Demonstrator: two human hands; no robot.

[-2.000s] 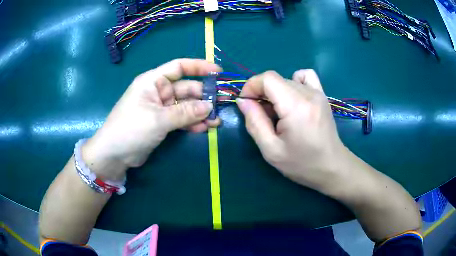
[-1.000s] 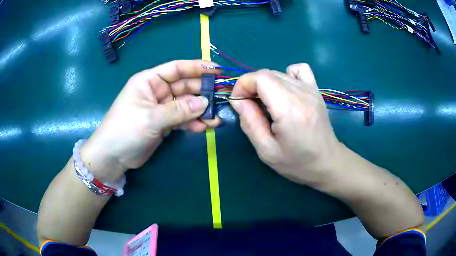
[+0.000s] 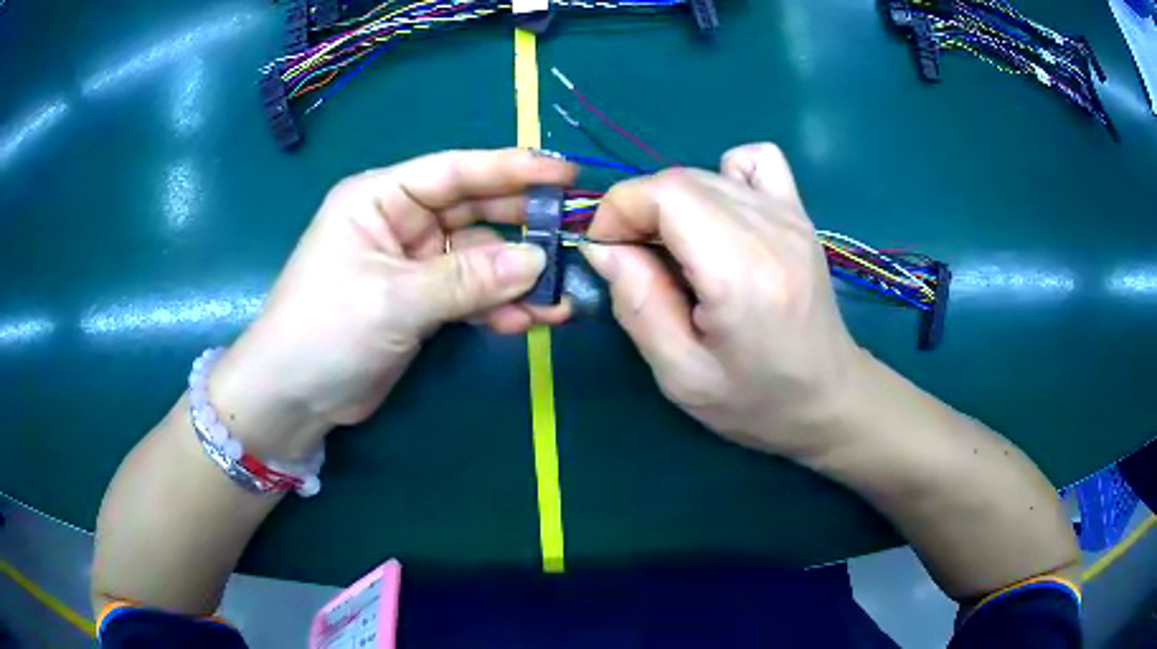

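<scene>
My left hand (image 3: 431, 254) holds the black connector housing (image 3: 546, 241) upright between thumb and fingers, over the yellow tape line. My right hand (image 3: 723, 279) pinches a thin wire at the right face of the housing; whether its tip is inside cannot be told. Coloured wires of the harness (image 3: 875, 266) run behind my right hand to the far-end connector (image 3: 935, 306) on its right. A red wire (image 3: 615, 123) and a dark one stick out loose above, with silvery tips. A blue wire (image 3: 609, 164) passes by my left index finger.
A harness pile (image 3: 406, 32) lies at the far side, crossing the yellow tape (image 3: 546, 444). A darker side pile (image 3: 1002, 48) lies far right. A pink-edged card or phone (image 3: 362, 611) is at the near edge. A blue object (image 3: 1106, 510) shows beyond the table's right edge.
The loose red and dark wires have swung up and spread apart. The far-end connector has shifted slightly. My right fingertips are a little closer to the housing, which both hands keep near the same place.
</scene>
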